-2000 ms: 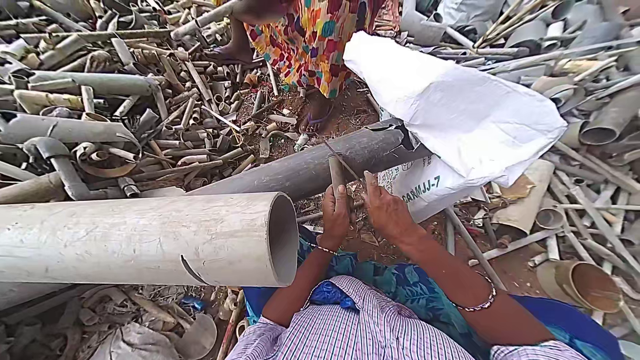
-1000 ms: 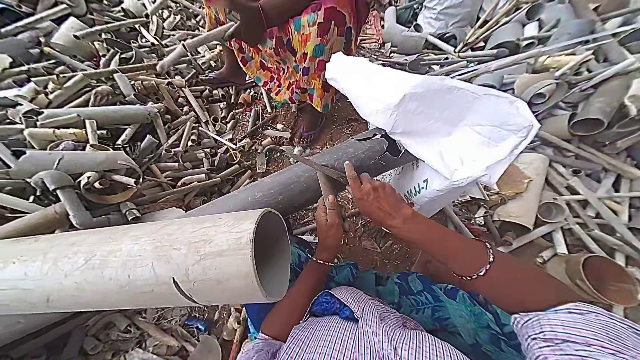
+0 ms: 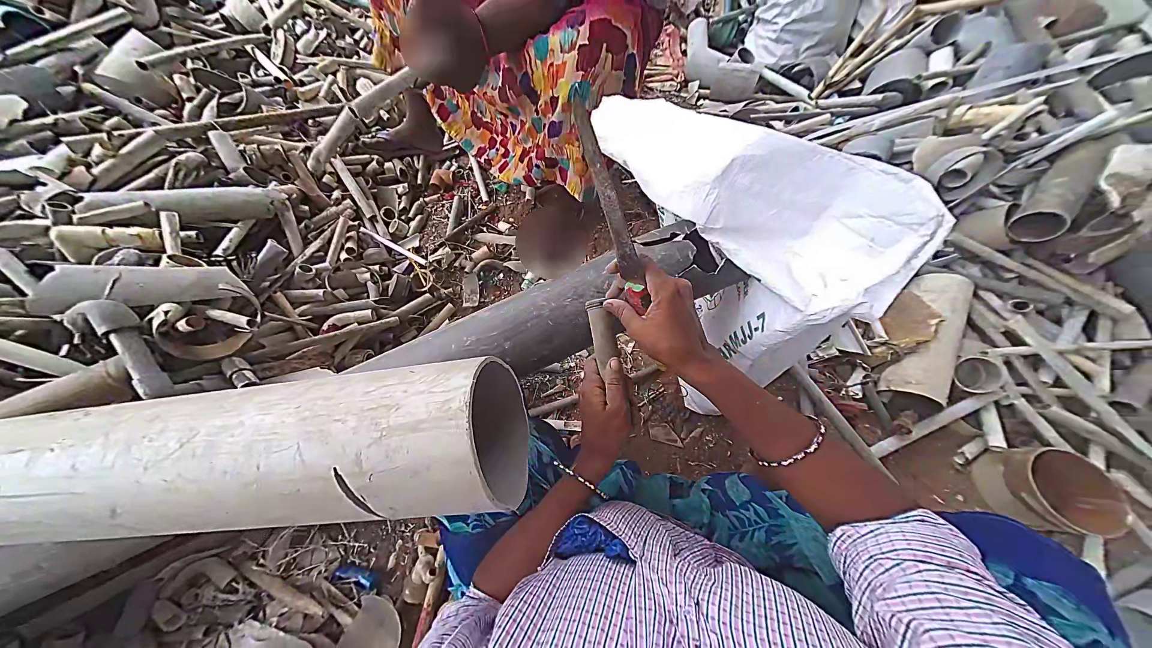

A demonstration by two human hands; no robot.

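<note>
My left hand (image 3: 603,409) grips the lower part of a short, narrow grey plastic pipe piece (image 3: 601,328), held nearly upright. Just above and to its right, my right hand (image 3: 661,315) is closed on the handle of a long, dark metal blade (image 3: 605,189) that points up and away. The fingers of my right hand are close to the pipe's upper end; whether they touch it I cannot tell. Behind both hands lies a thick dark grey pipe (image 3: 513,315) with a broken end beside a white woven sack (image 3: 765,180).
A wide whitish pipe (image 3: 234,450) reaches in from the left, its open end near my left forearm. Heaps of scrap pipe (image 3: 180,207) cover the ground on both sides. Opposite me is another person in a colourful patterned garment (image 3: 540,99), near a thin pipe (image 3: 360,112).
The blade, lying across the top of the small pipe a second ago, now points up and away above it. My right hand has turned with it; my left hand still holds the pipe.
</note>
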